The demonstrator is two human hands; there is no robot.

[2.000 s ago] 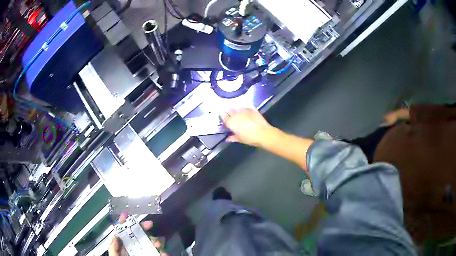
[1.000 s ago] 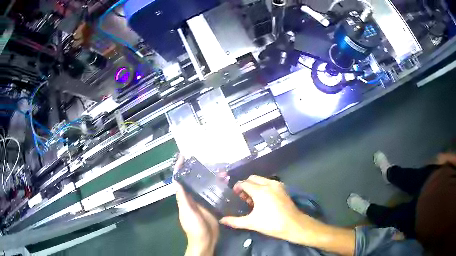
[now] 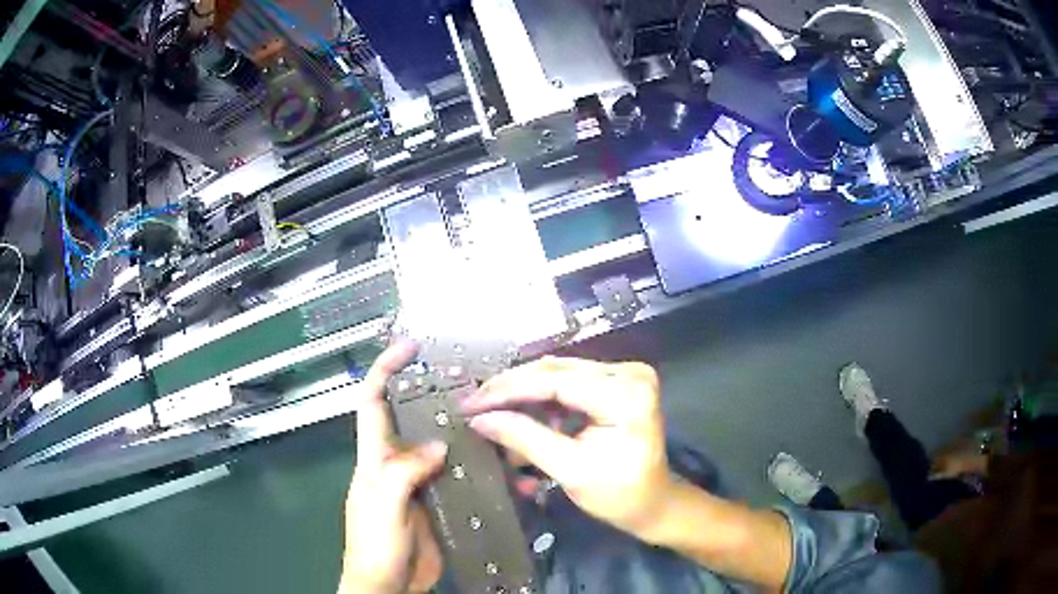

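A dark grey fixture plate (image 3: 466, 493) with a row of small bright screws is held upright in the picture, low in front of the machine ledge. My left hand (image 3: 392, 487) grips it from the left, with the thumb on its face. My right hand (image 3: 592, 435) is at its upper right edge, thumb and forefinger nearly together. Whether a small piece is pinched between them cannot be told. The plate's lower end is cut off by the picture's edge.
Two glaring bright metal plates (image 3: 482, 273) lie across the rails just beyond my hands. A blue-black camera cylinder (image 3: 853, 99) stands above a dark ring and lit panel (image 3: 685, 238) at right. A person's legs and pale shoes (image 3: 859, 392) are at lower right.
My right hand was over the lit panel two seconds ago and came back to the fixture plate. Since one second ago the plate has turned more upright, showing its row of screws.
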